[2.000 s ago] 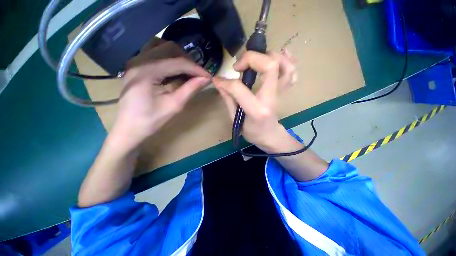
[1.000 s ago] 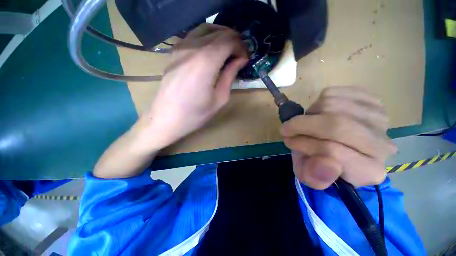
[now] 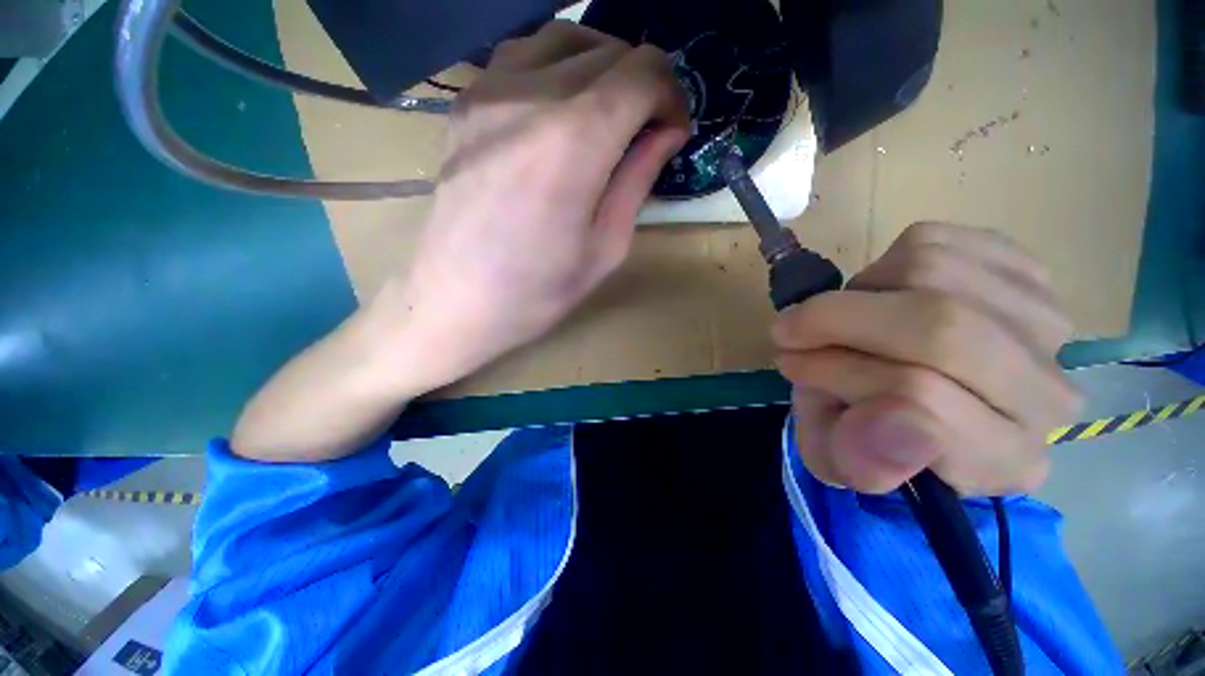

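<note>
My right hand [image 3: 932, 363] grips the black handle of the soldering iron [image 3: 802, 275]. The iron's tip is at the small green circuit board [image 3: 715, 157] at the near edge of the round black ear cup housing [image 3: 760, 60]. My left hand [image 3: 548, 198] is at the cup's left side, thumb and fingertips pinched together by the board; whether they hold a wire is too small to tell. Thin wires [image 3: 744, 90] show inside the cup. The cup lies on a white support block [image 3: 789, 178].
The silver-grey headband [image 3: 172, 152] loops at upper left. Dark ear cup parts flank the cup, one at right [image 3: 872, 66]. Cardboard mat [image 3: 1044, 198] with dark specks lies on the green bench [image 3: 79, 304]. A printed box [image 3: 139, 647] is at lower left.
The right hand has turned and brought the iron from upright to its tip at the board. The left hand has shifted right and up in view. The whole view has shifted too.
</note>
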